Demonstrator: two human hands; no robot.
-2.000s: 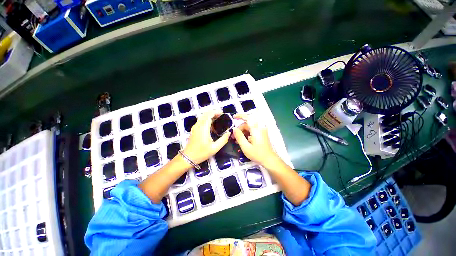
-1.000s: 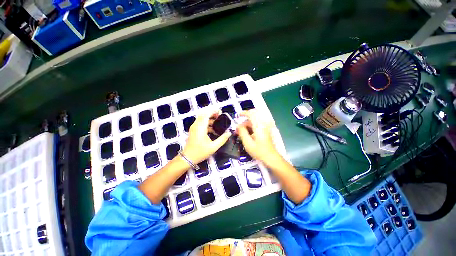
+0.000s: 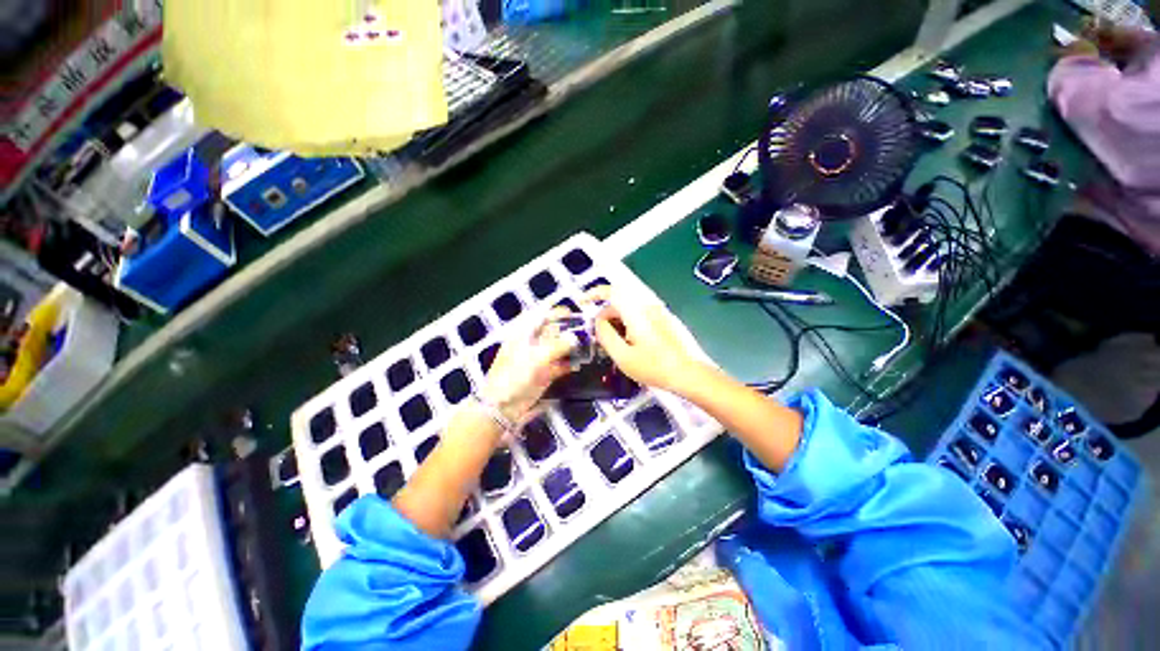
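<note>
A large white tray lies tilted on the green bench, its pockets holding black glossy smartwatch units. My left hand holds a smartwatch unit above the tray's middle, its silver edge showing. My right hand is at the right side of the same unit, fingers bent and touching or very near it. Whether the right fingers hold something small is hidden. A flat black box lies under the hands on the tray, partly covered.
A black fan, bottle, pen-like tool, power strip and cables stand right. A blue tray is low right. Another white tray is left. A yellow sheet hangs overhead. A person's pink sleeve shows upper right.
The view has turned and tilted, bringing in the yellow sheet and the pink sleeve. The held unit has been tipped, so its dark face shows less. Both hands remain at it.
</note>
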